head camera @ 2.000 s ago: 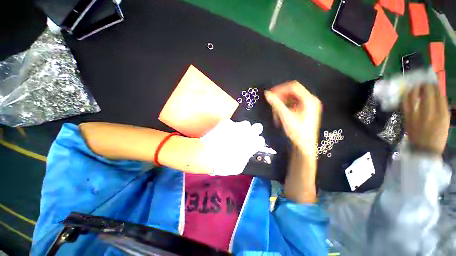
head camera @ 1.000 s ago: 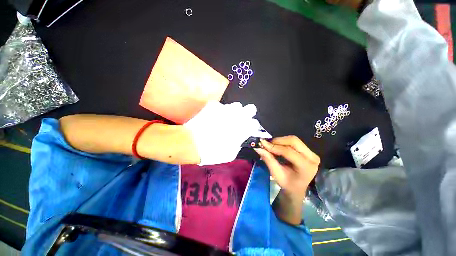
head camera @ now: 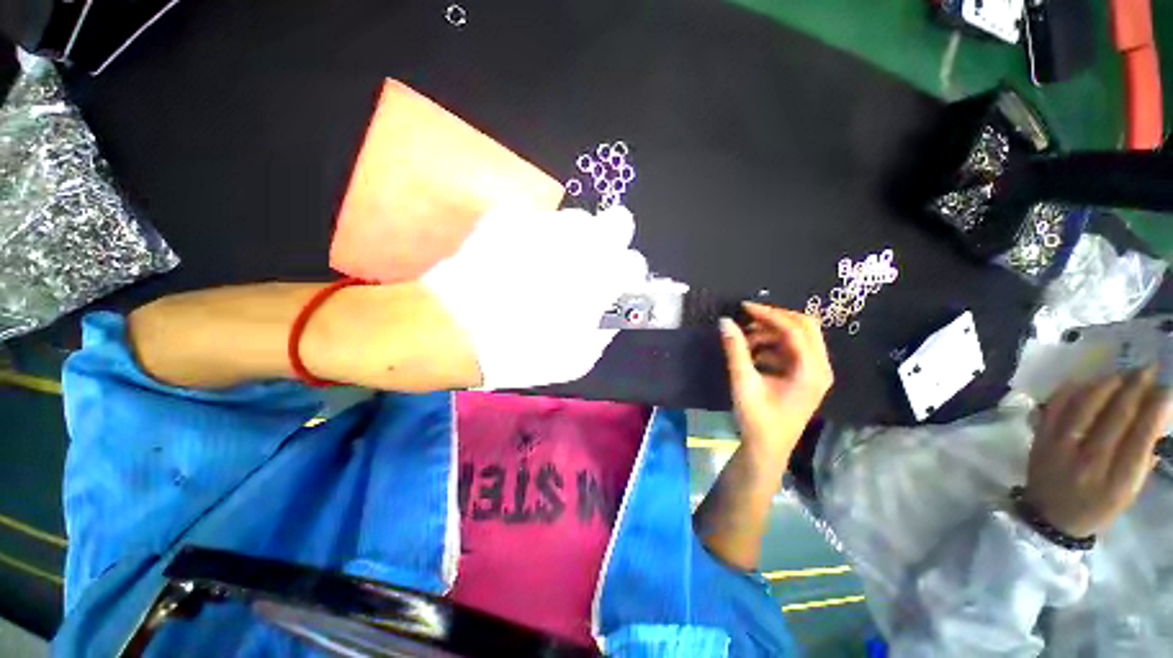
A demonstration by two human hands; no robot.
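Observation:
My left hand (head camera: pixel 534 302), in a white glove, holds a small dark and silver metal bracket (head camera: pixel 633 314) whose end sticks out past the fingertips. My bare right hand (head camera: pixel 782 366) is a short way right of the bracket, apart from it, thumb and fingers curled near each other. A dark blur lies by its fingertips, and I cannot tell whether they hold anything small. One pile of small silver rings (head camera: pixel 605 174) lies above the glove. Another pile of rings (head camera: pixel 852 289) lies right of my right hand.
An orange foam sheet (head camera: pixel 425 186) lies partly under the glove. A bag of hardware (head camera: pixel 71 199) is at left. A white plate (head camera: pixel 942 365) and parts bins (head camera: pixel 984 174) are at right. Another person's hand (head camera: pixel 1093 444) rests on a pale plate at far right; a dark object reaches over the bins.
My right hand has moved away from the bracket to the right. The bracket shows more beyond the glove. The other person's grey sleeve has moved back, uncovering the bins.

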